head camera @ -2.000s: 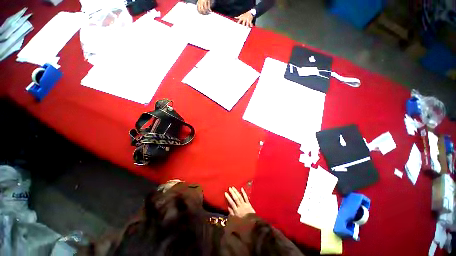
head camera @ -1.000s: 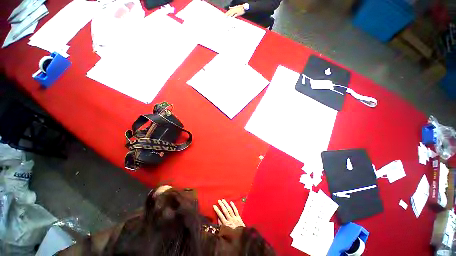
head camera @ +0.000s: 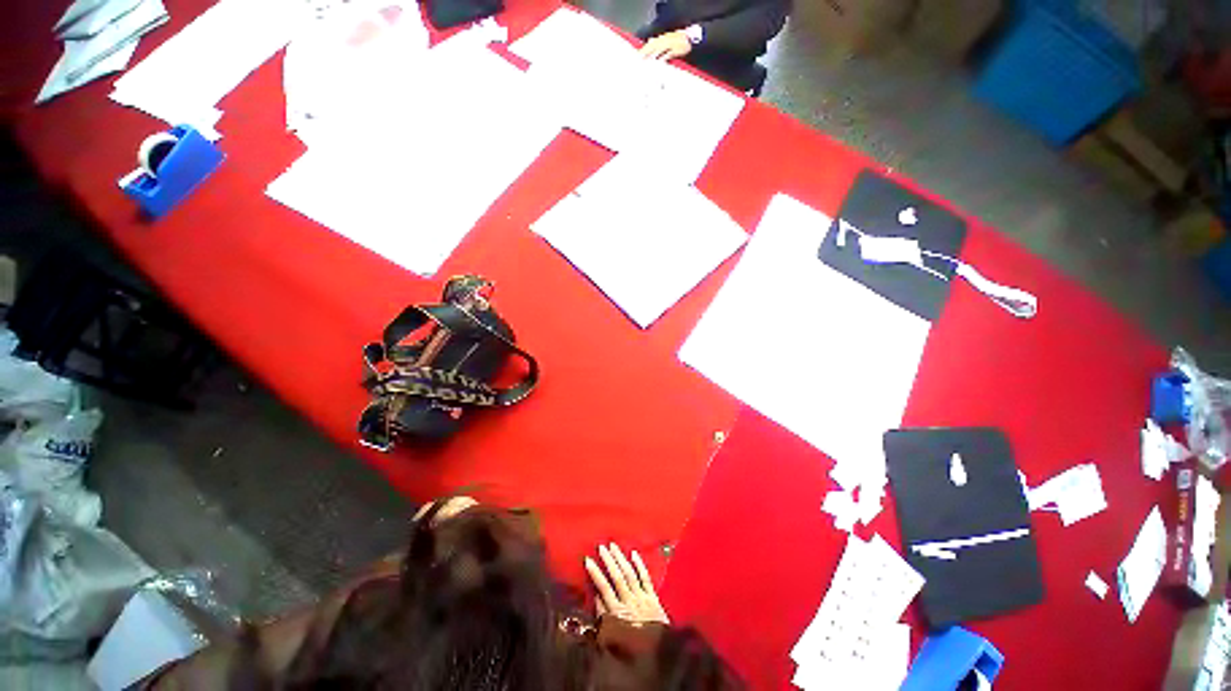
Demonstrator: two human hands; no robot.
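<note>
A dark handbag (head camera: 439, 365) with a patterned strap coiled over it stands on the red table (head camera: 594, 419), ahead and to the left of me. My right hand (head camera: 625, 583) lies palm down with fingers apart at the table's near edge, holding nothing. Only a small part of my left hand (head camera: 446, 509) shows at the edge, mostly hidden by dark hair, so its fingers cannot be made out. Neither hand touches the bag. White sheets (head camera: 640, 236) lie beyond the bag.
Two black flat pieces (head camera: 963, 520) lie right, the far one with a white strap. Blue tape dispensers (head camera: 176, 172) stand left and near right. Small papers (head camera: 859, 614) and cartons (head camera: 1191, 540) are at right. A person's hand (head camera: 671, 46) rests across the table. Plastic bags lie lower left.
The camera view has shifted and turned. Across the table, one hand and a dark sleeve show where two hands showed before. My right hand still rests at the edge; the bag stays in place.
</note>
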